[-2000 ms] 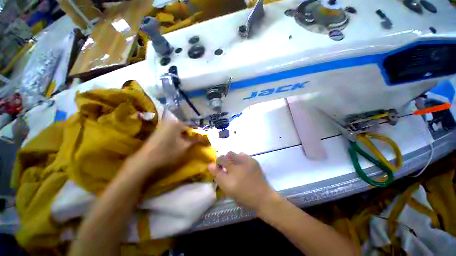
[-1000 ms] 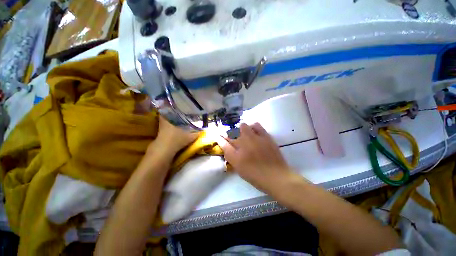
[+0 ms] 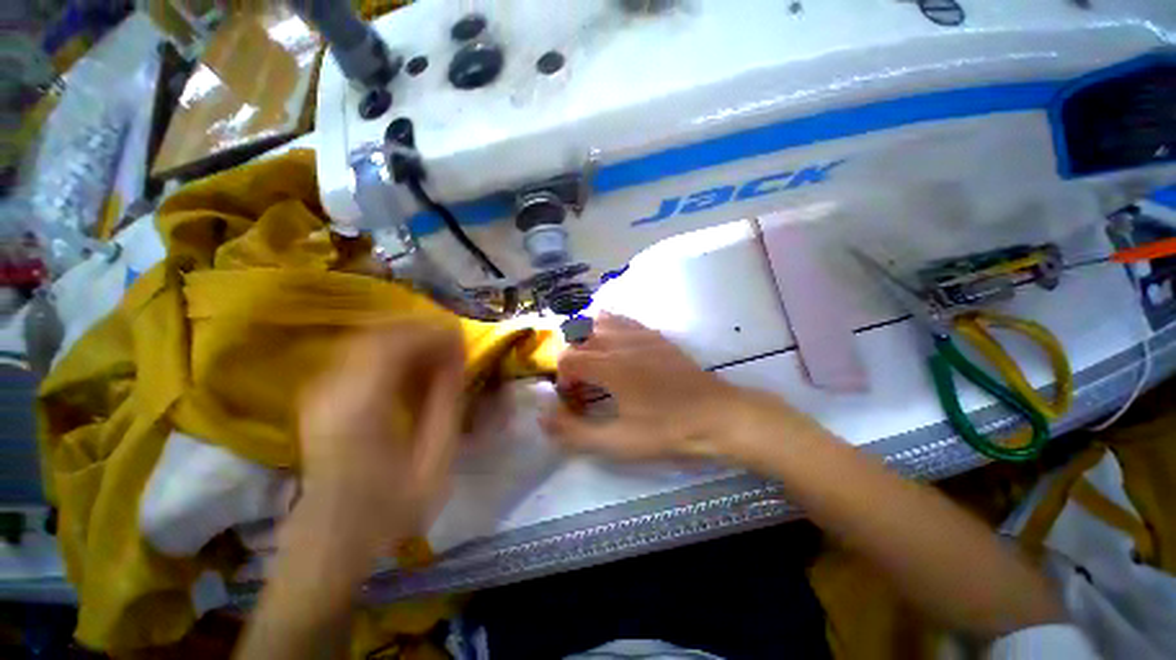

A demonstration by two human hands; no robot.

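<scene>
A mustard garment with an off-white inner side (image 3: 258, 329) lies in a heap left of the needle, its narrow edge reaching under the presser foot (image 3: 568, 299) of the white JACK sewing machine (image 3: 774, 129). My right hand (image 3: 632, 387) is right beside the presser foot, fingers closed on the garment's edge. A small dark thing shows between its fingers; I cannot tell what it is. My left hand (image 3: 387, 400) is blurred, above the garment further left; whether it holds any cloth is unclear.
Scissors with green and yellow handles (image 3: 999, 387) lie at the right on the machine bed. A pale pink strip (image 3: 810, 310) is between them and the needle. The grey ruler-marked edge (image 3: 671, 522) runs in front. More mustard and white pieces (image 3: 1096, 516) hang at lower right.
My left hand has moved from beside the needle back to the left and lower. My right hand stays by the presser foot, fingers more curled. The camera view has shifted.
</scene>
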